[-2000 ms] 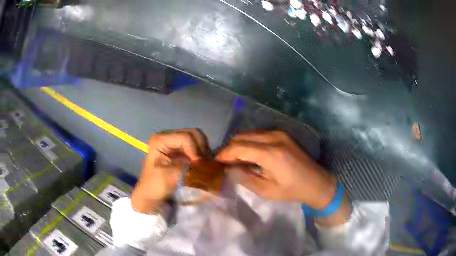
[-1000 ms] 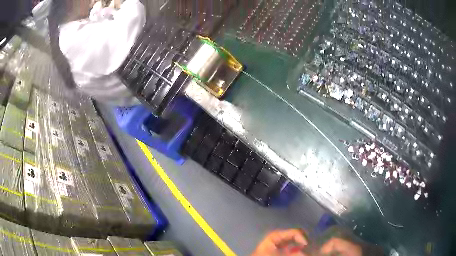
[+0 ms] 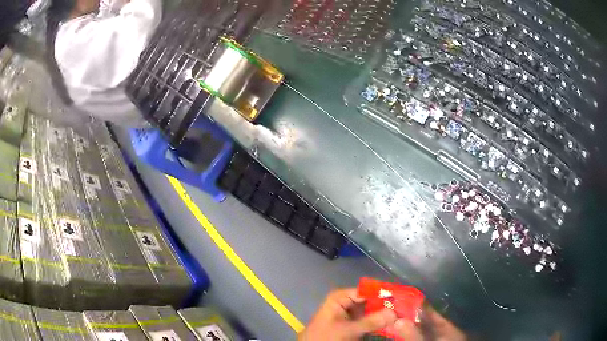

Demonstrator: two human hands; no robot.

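Observation:
A bright red packet (image 3: 394,300) with white print is held at the bottom of the view, at the bench edge. My left hand (image 3: 336,318) grips its left side, with fingers over its lower front. My right hand (image 3: 440,328) is at its lower right side, partly hidden behind the packet and cut off by the bottom edge. Both wrists are out of the picture.
Solder wire (image 3: 393,170) runs from a gold-framed spool (image 3: 249,81) across the green mat (image 3: 326,146). Round components with red leads (image 3: 492,220) lie right. Ridged trays of small boards (image 3: 479,113) stand behind. A person's white sleeve (image 3: 106,53), blue stool (image 3: 180,160) and stacked cartons (image 3: 86,246) are left.
The view has swung up and left from the lap to the bench. The hands, low in the view, now show the red packet clearly between them.

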